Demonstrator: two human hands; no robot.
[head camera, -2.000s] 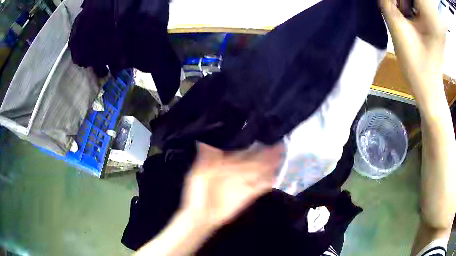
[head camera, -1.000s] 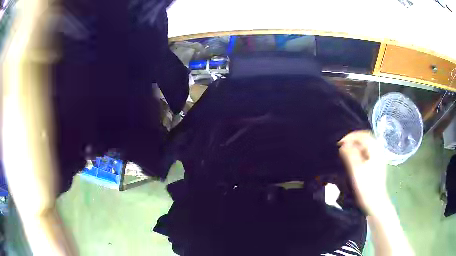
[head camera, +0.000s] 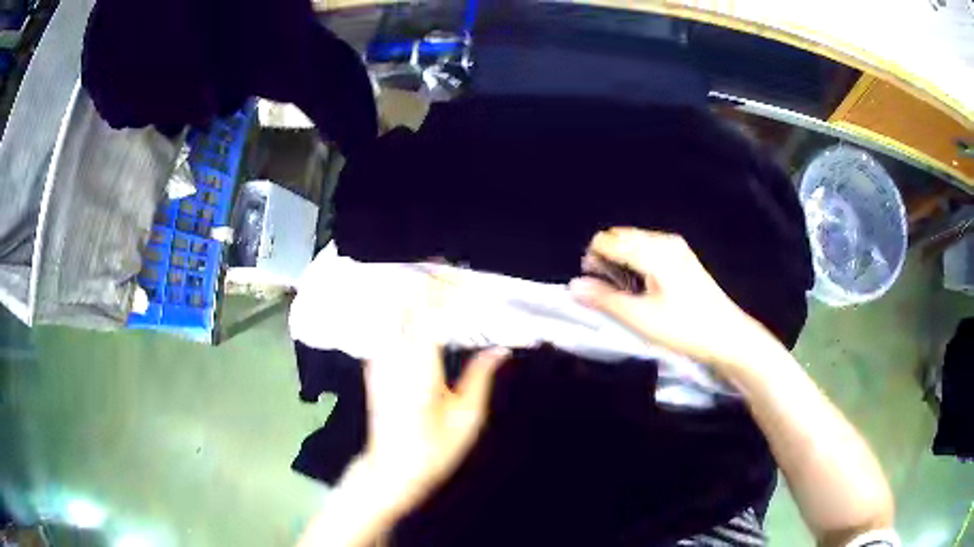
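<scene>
A large black garment (head camera: 555, 192) lies over the wearer's lap. A strip of its white lining (head camera: 513, 308) shows across the middle. My left hand (head camera: 422, 395) is on the left part of the lining, slightly blurred, with thumb apart from the fingers at the lining's lower edge; its fingertips are hard to make out against the white. My right hand (head camera: 652, 288) has its fingers curled at the upper edge of the lining, pinching the cloth. No needle or fastening can be made out.
More dark cloth (head camera: 214, 64) hangs at the upper left beside a grey cloth-lined bin (head camera: 96, 214) and a blue crate (head camera: 184, 251). A white box (head camera: 280, 230) stands near it. A clear waste bin (head camera: 854, 227) stands at right below the table edge (head camera: 790, 37). The floor is green.
The left arm has come from the far left onto the lap. The right hand has moved left onto the garment. The white lining now shows as a strip. The view has shifted.
</scene>
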